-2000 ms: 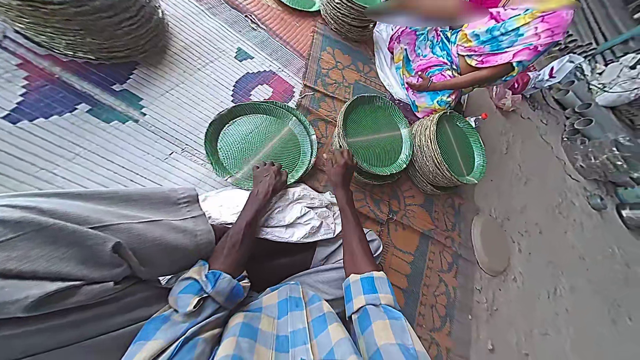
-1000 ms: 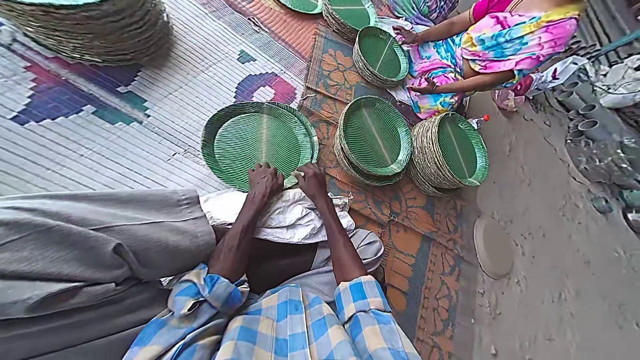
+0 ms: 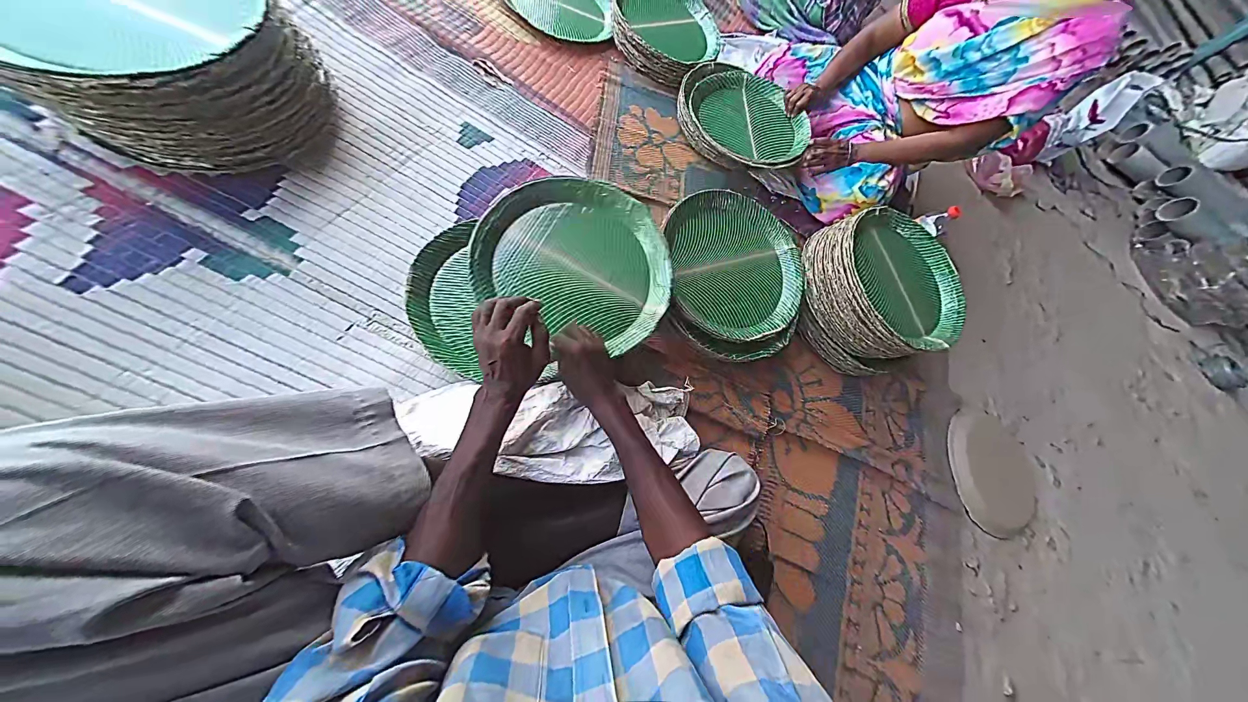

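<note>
Both of my hands grip the near rim of a round green leaf-patterned plate (image 3: 575, 258), which is lifted and tilted. My left hand (image 3: 509, 341) pinches the rim at its lower left; my right hand (image 3: 583, 359), a little blurred, is on the rim close beside it. Behind and left of this plate lies another green plate (image 3: 439, 292), partly covered by it. Just to the right rests a short stack of green plates (image 3: 736, 263). White crumpled sacking (image 3: 556, 439) lies over my lap below the hands.
A taller plate stack (image 3: 858, 292) leans at the right, and a large one (image 3: 214, 107) stands upper left. A person in bright patterned cloth (image 3: 975, 78) holds plates (image 3: 746, 115) at the top. A flat round disc (image 3: 992, 473) lies on the ground beside the patterned mat (image 3: 838, 546).
The plate in my hands has come up off the one under it and moved right. My right hand has shifted left to my left hand since the earliest frame. The other person's plates have moved nearer.
</note>
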